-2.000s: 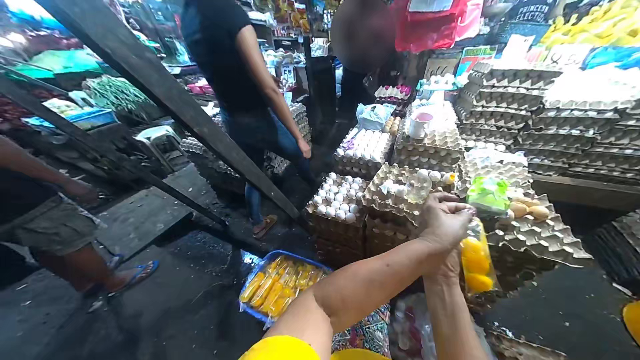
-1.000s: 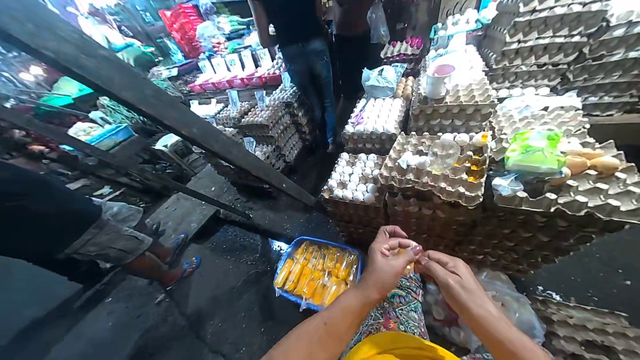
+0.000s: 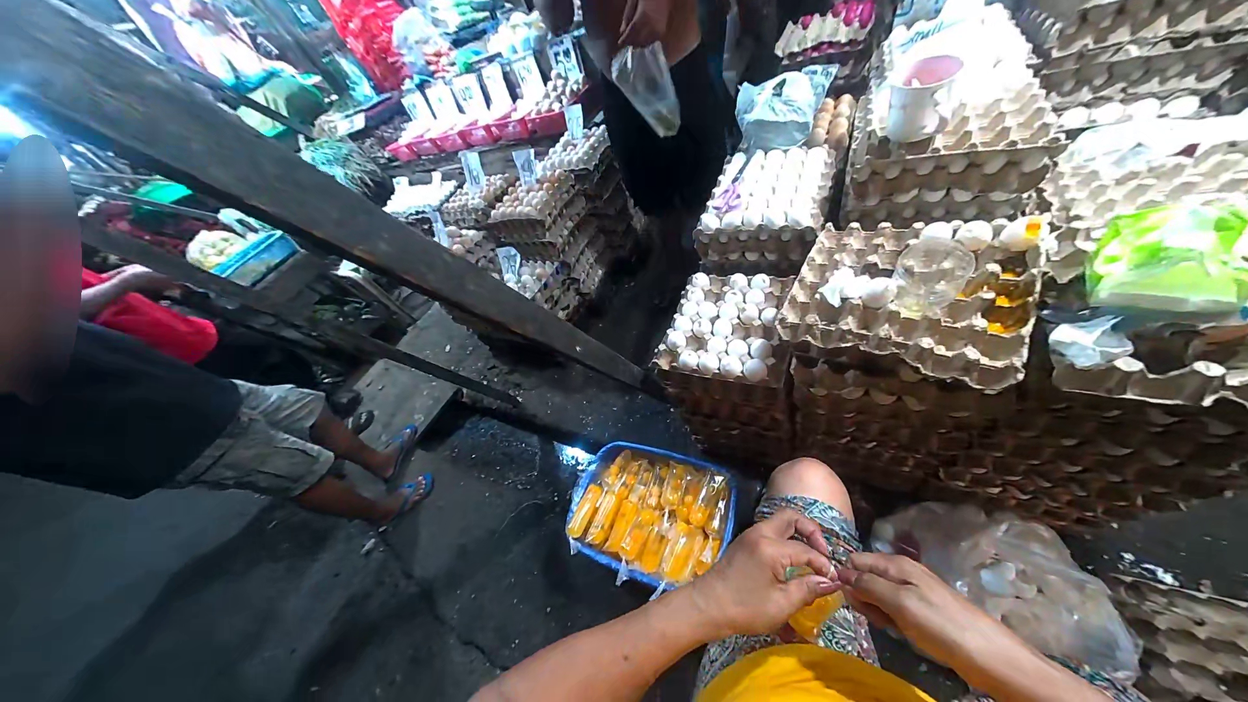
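Observation:
My left hand (image 3: pixel 780 575) and my right hand (image 3: pixel 882 585) meet over my lap, fingertips pinching the top of a small clear plastic bag of egg yolks (image 3: pixel 817 616). The yellow bag hangs below the fingers, partly hidden by my left hand. Left of my knee, a blue plastic basket (image 3: pixel 597 458) on the ground holds many similar filled bags. Ahead, a cardboard egg tray (image 3: pixel 877 336) carries a clear round container (image 3: pixel 934 276), some white eggs or shells and spilled yolk.
White eggs (image 3: pixel 720 327) fill a tray on a stack. A white mug (image 3: pixel 921 97) and a green plastic bag (image 3: pixel 1170 258) rest on other trays. A clear bag of shells (image 3: pixel 1014 585) lies to my right. A wooden beam (image 3: pixel 390 224) slants across the left; people stand left and ahead.
The yolk bag, raised near the trays two seconds ago, is now low over my lap, with both hands at its top. The person ahead has moved away from the left-hand egg stacks.

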